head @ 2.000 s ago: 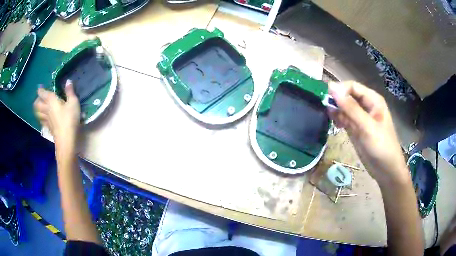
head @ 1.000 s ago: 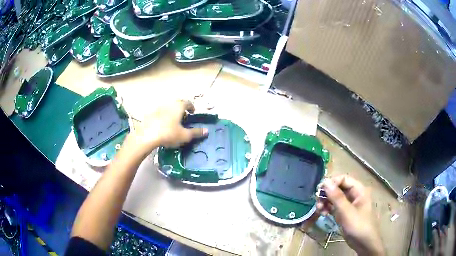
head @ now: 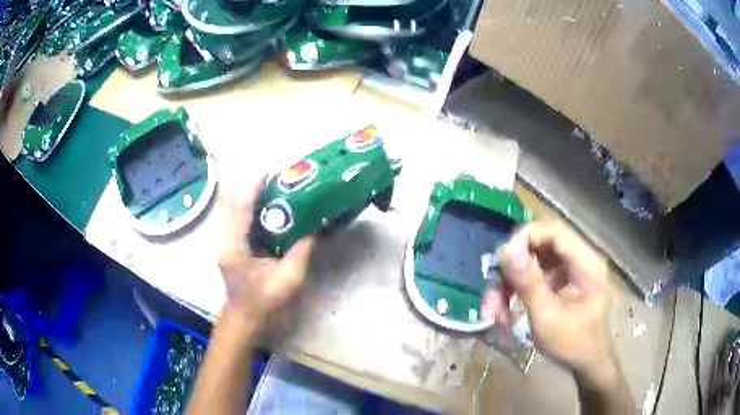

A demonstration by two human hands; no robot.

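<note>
My left hand (head: 272, 280) grips one end of a green car body shell (head: 333, 193), tilted up with its outer end showing. That end bears two red-orange oval lenses (head: 298, 173) in silver rings and a round white lamp (head: 276, 216) near my left hand. My right hand (head: 539, 280) is blurred and pinches a small pale trim piece (head: 489, 265), over the edge of a second shell (head: 420, 280). That shell lies with its hollow side up. A third shell (head: 199, 200) lies hollow side up at the left.
Tan cardboard (head: 349, 312) covers the bench. Stacked green shells (head: 235, 24) fill the back left. A large open brown carton (head: 600, 89) with small silver pieces stands at the right. A blue bin (head: 154, 365) with small green parts is below the front edge.
The middle shell, lying hollow side up before, is now gripped and tilted up in my left hand. My right hand has moved up and left, still pinching the small piece.
</note>
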